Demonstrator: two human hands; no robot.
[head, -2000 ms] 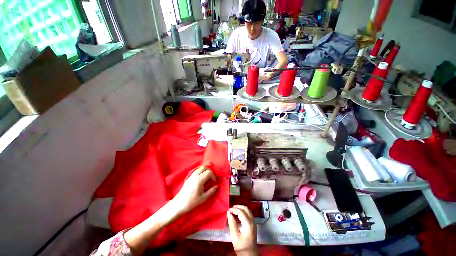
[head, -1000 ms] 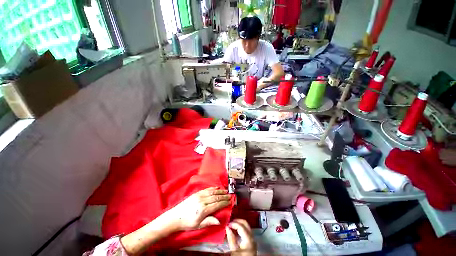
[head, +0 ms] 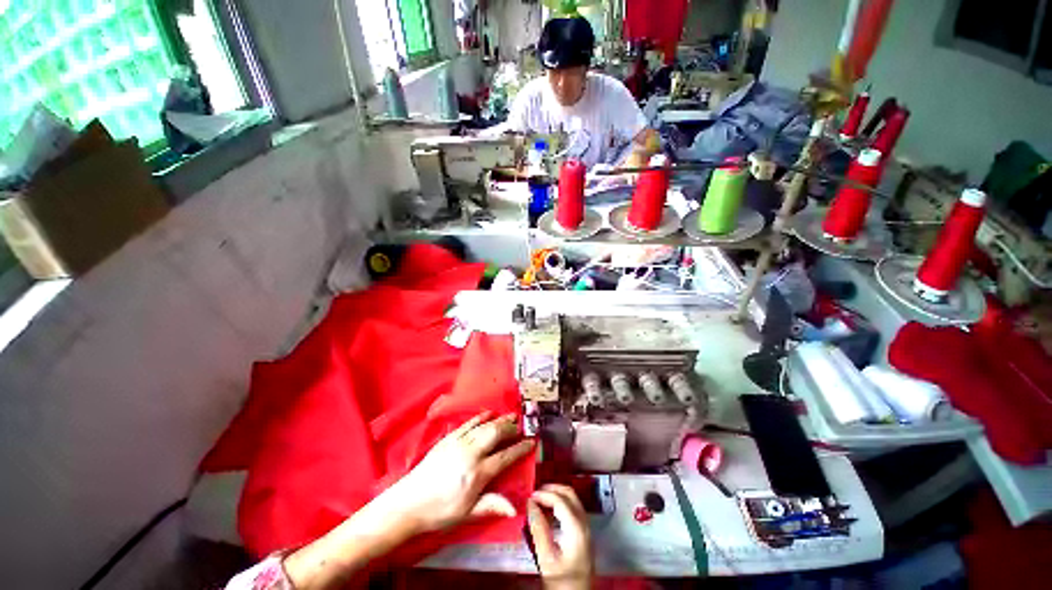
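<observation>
A red fabric panel (head: 335, 403) is spread left of the overlock machine (head: 629, 375) and hangs over the table's front edge. Its right edge lies at the presser foot (head: 531, 421). My left hand (head: 461, 475) lies flat on the fabric just below and left of the foot, fingers a little apart and pointing at it. My right hand (head: 560, 532) is at the fabric's right edge near the table front, thumb and fingertips pinching that edge. The lower part of my right hand is cut off by the picture's bottom edge.
A pink roll (head: 700, 456), a black flat rectangle (head: 784, 445) and a metal parts tray (head: 794, 516) lie right of the machine. Red cones (head: 648, 196) and a green cone (head: 722, 198) stand behind. A whitewashed wall (head: 231, 254) borders the left. A person (head: 577, 110) sits opposite.
Since two seconds ago, my left hand has moved closer to the presser foot. Since one second ago, it has shifted slightly left and its fingers have spread. My right hand remains at the edge.
</observation>
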